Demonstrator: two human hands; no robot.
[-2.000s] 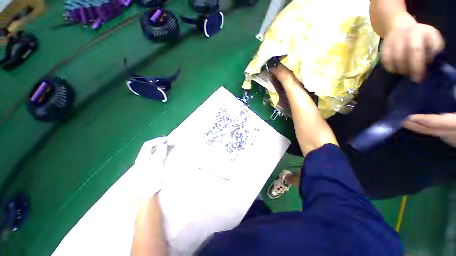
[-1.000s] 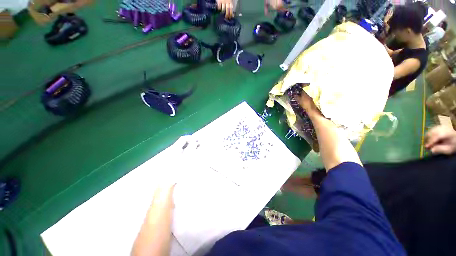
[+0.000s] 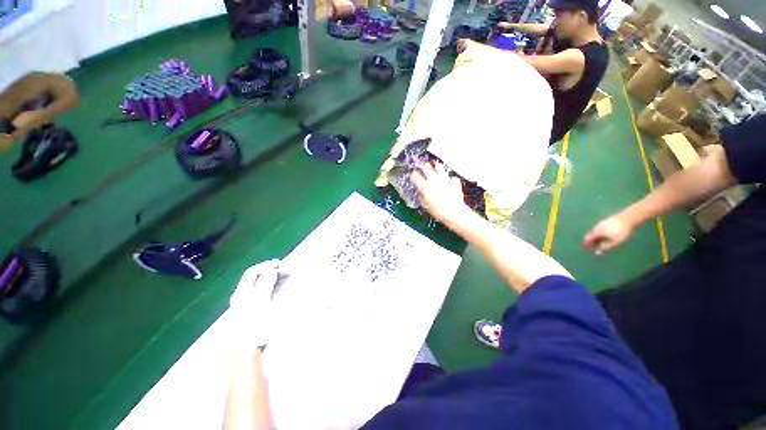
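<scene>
My right hand point(image 3: 435, 189), bare, is at the open mouth of the yellow woven sack point(image 3: 495, 109), over silvery metal parts point(image 3: 413, 159) in its dark inside. I cannot tell whether its fingers hold any. My left hand point(image 3: 257, 290), in a white glove, rests over the white sheet point(image 3: 353, 353); its fingers look curled, and I cannot tell if anything is in them. A loose scatter of small wire springs point(image 3: 371, 250) lies on the sheet's far right part, and a few lie off its edge by the sack.
Navy housings with pale rims point(image 3: 172, 259) and round black units point(image 3: 208, 153) stand on the green line point(image 3: 277, 197). A purple and grey stack point(image 3: 170, 92) is far left. A pale post point(image 3: 427, 63) rises behind the sack. A person's hand point(image 3: 611, 233) is at right.
My right hand has drawn back from deep in the sack to its mouth, and shows more. The neighbour's navy part is out of view. The view has tilted up, showing more of the hall.
</scene>
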